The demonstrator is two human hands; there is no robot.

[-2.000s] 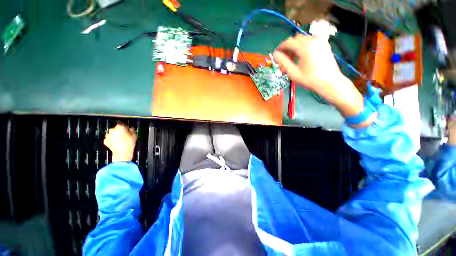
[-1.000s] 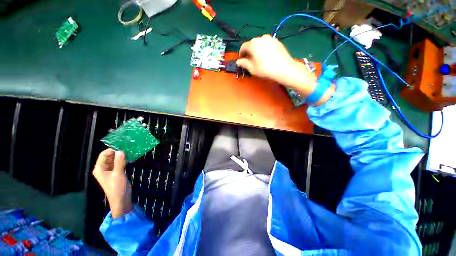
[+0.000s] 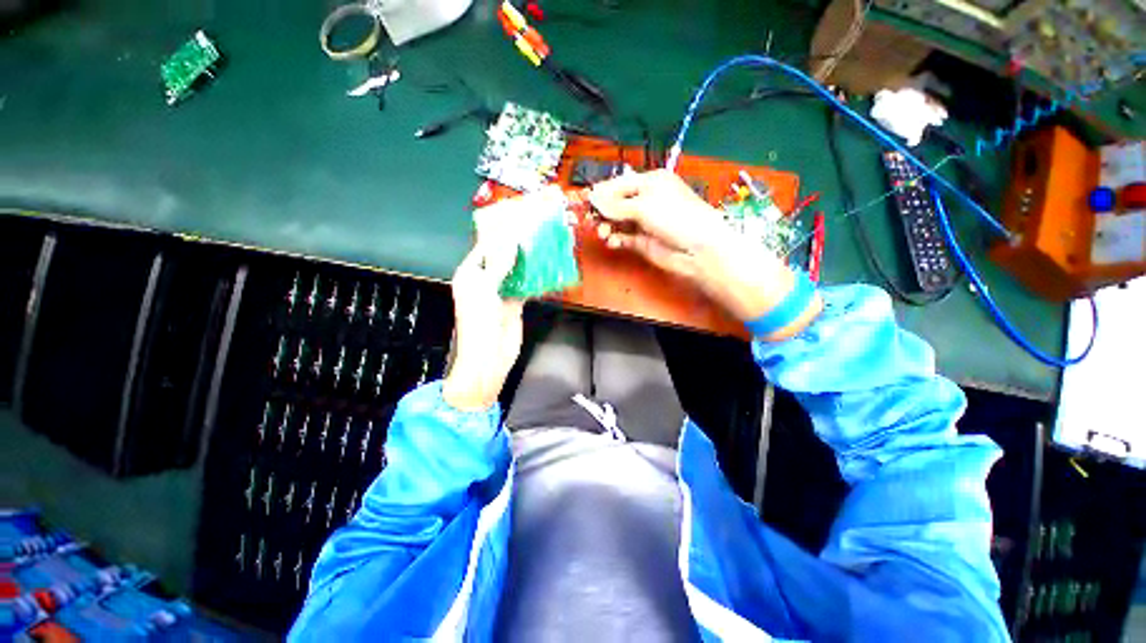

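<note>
My left hand [image 3: 484, 295] holds a green circuit board [image 3: 543, 251] over the left part of the orange-red test fixture [image 3: 641, 279]. My right hand [image 3: 647, 220] is at the board's upper right edge, fingers bent together; what is between its fingertips is too small to tell. A second circuit board [image 3: 520, 147] lies at the fixture's upper left corner. A third board [image 3: 757, 221] lies at the fixture's right, partly behind my right hand. The black connector block [image 3: 596, 168] is at the fixture's far side. The blue cable [image 3: 739, 63] loops right from there.
A remote control [image 3: 917, 224] and a red marker pen [image 3: 817, 246] lie right of the fixture. An orange test box [image 3: 1058, 214] stands further right. RCA plugs [image 3: 524, 34], a tape roll [image 3: 349, 32] and another board [image 3: 190, 67] lie behind and left. Black trays [image 3: 333, 364] are below the bench.
My left hand has picked up a board from the trays' side and brought it right and up onto the fixture. My right hand has moved slightly down, off the connector block, to the board's edge.
</note>
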